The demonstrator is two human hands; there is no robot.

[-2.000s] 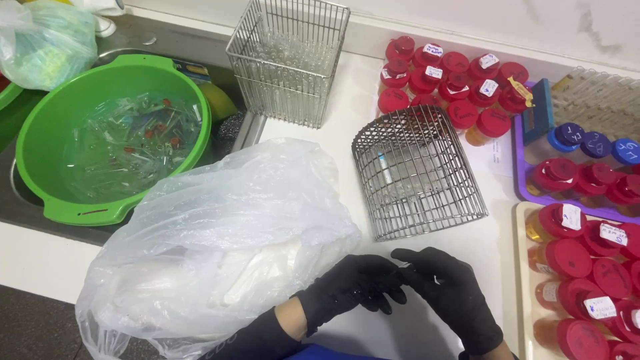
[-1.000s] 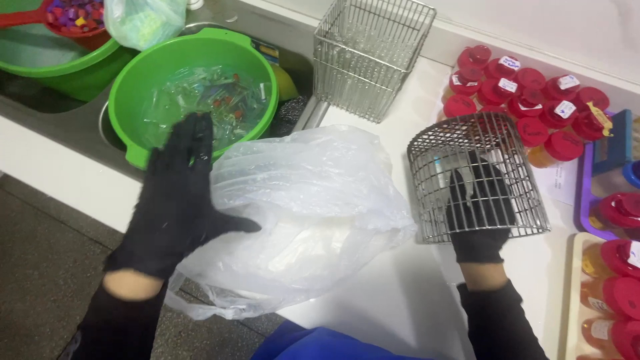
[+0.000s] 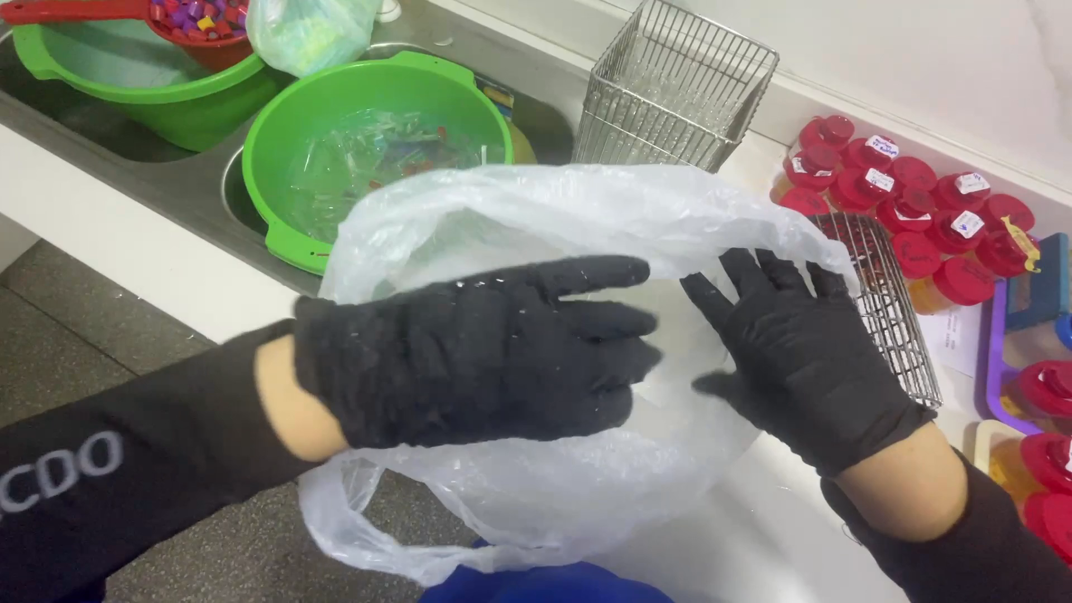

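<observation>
A translucent white plastic bag lies spread with its mouth open on the white counter's front edge, one handle loop hanging low at the left. Across the bag's opening lies my left hand, in a black glove, back up and fingers pointing right, with nothing seen in it. My right hand, gloved in black too, has its fingers spread at the bag's right side, fingertips partly under the bag's upper rim. Whether it pinches the plastic is not clear. Just right of that hand is a wire mesh basket, partly covered.
Green basins sit in the steel sink, the nearer holding liquid and clear tubes. A red strainer holds small coloured caps. Glass tubes fill a tall wire basket. Red-lidded jars stand right, beside a purple tray.
My left hand has moved from near the green basin to over the bag. The right hand has come off the mesh basket to the bag, which is now spread wider.
</observation>
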